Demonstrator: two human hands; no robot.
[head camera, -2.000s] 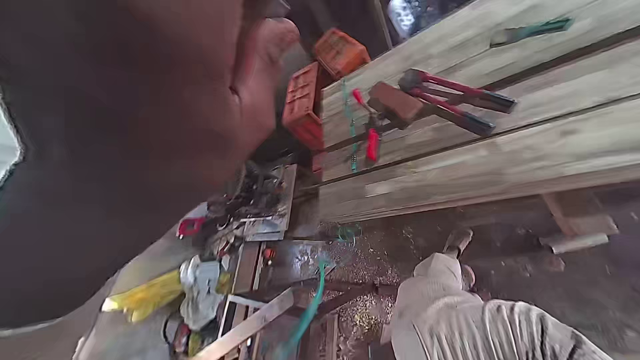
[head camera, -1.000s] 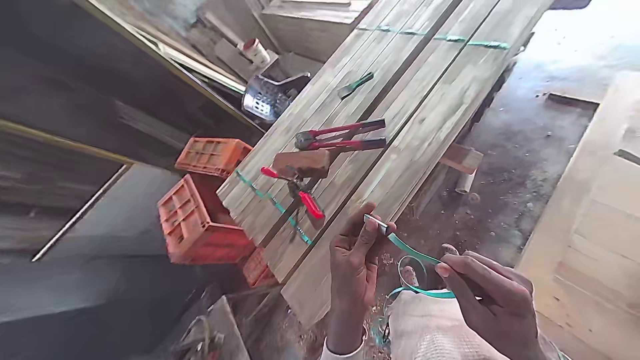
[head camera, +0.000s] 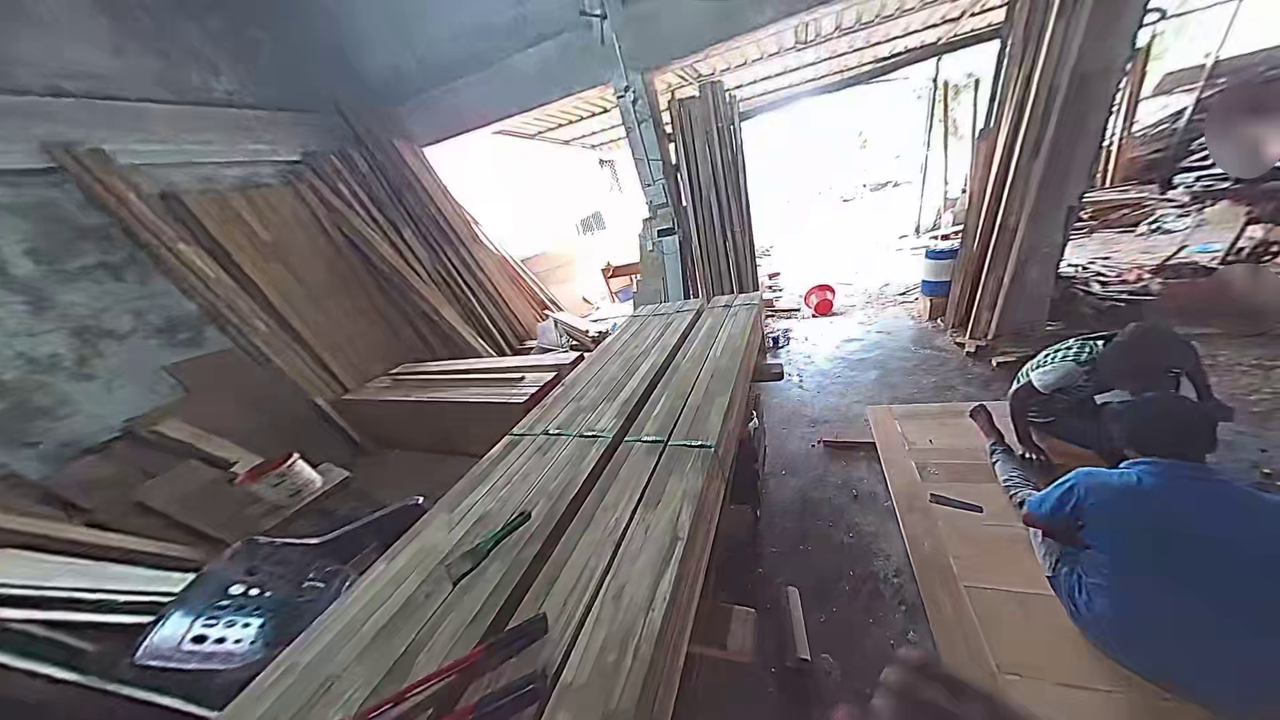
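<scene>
Long wooden boards (head camera: 640, 510) lie bundled in stacks down the middle of the view, with a green strap (head camera: 645, 439) across them. A green-handled tool (head camera: 488, 547), perhaps a brush or scraper, rests on the left boards. At the bottom edge, red handles with black grips (head camera: 500, 650), of a bolt cutter, lie on the boards. A blurred brown shape at the lower edge looks like part of my right hand (head camera: 925, 690), right of the boards; its fingers and anything in it cannot be made out. My left hand is out of view.
Two people, one in a blue shirt (head camera: 1190, 570), are low down at a panelled wooden door (head camera: 1010, 560) on the right floor. A dark perforated plate (head camera: 225, 615) and a white bucket (head camera: 283, 480) stand left. Planks (head camera: 715, 190) lean by the opening; a red basin (head camera: 819, 300) lies beyond.
The view has swung up toward the far end of the workshop. My hands, which held a green strap between them one second ago, have mostly left the view.
</scene>
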